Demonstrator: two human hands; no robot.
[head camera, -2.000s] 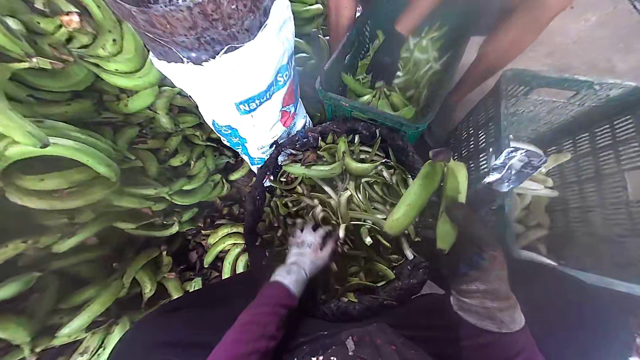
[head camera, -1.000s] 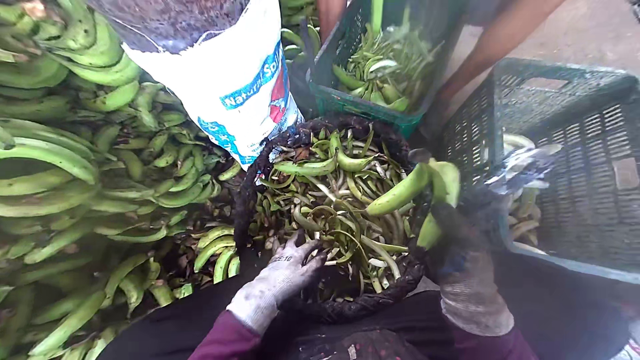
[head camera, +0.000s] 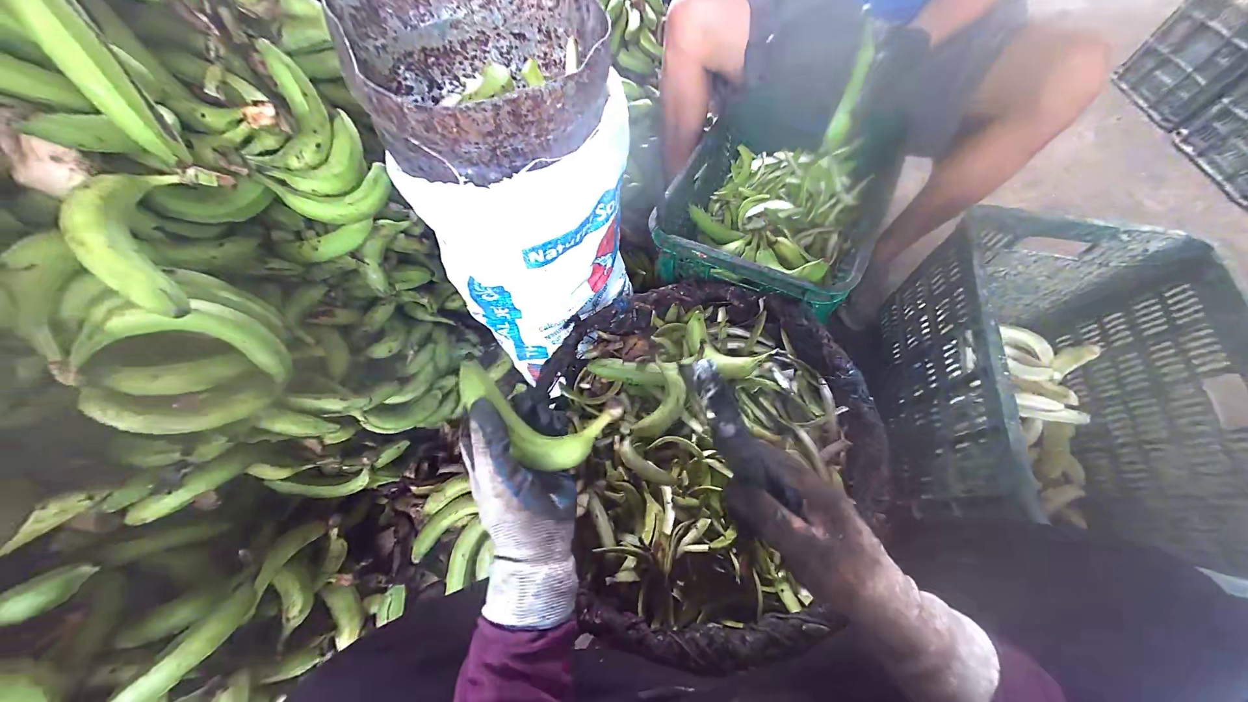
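My left hand (head camera: 522, 487), in a white and dark work glove, grips a green plantain (head camera: 546, 444) over the left rim of a round, dark-rimmed container (head camera: 873, 419). Plantain peels (head camera: 682, 507) fill this container. Above them, on its right side, my right hand (head camera: 780, 487) points forward in a soiled glove; its fingers are close together around something small and pale at the tip, too unclear to name. Another green plantain (head camera: 663, 405) lies on the peels just left of those fingers. Peeled plantains (head camera: 1043, 390) lie in the green plastic crate at the right.
Piled green plantains (head camera: 195, 341) cover the left side. A rusty metal drum (head camera: 478, 127) meets a white printed sack (head camera: 526, 234) ahead. Beyond, a person's legs flank a green crate (head camera: 751, 278) of peels and plantains. A large crate (head camera: 994, 390) stands right; another crate (head camera: 1199, 97) is farther back.
My left hand has risen from the peels and now grips a green plantain. My right hand has moved left over the container, and the plantains beside it earlier are no longer there.
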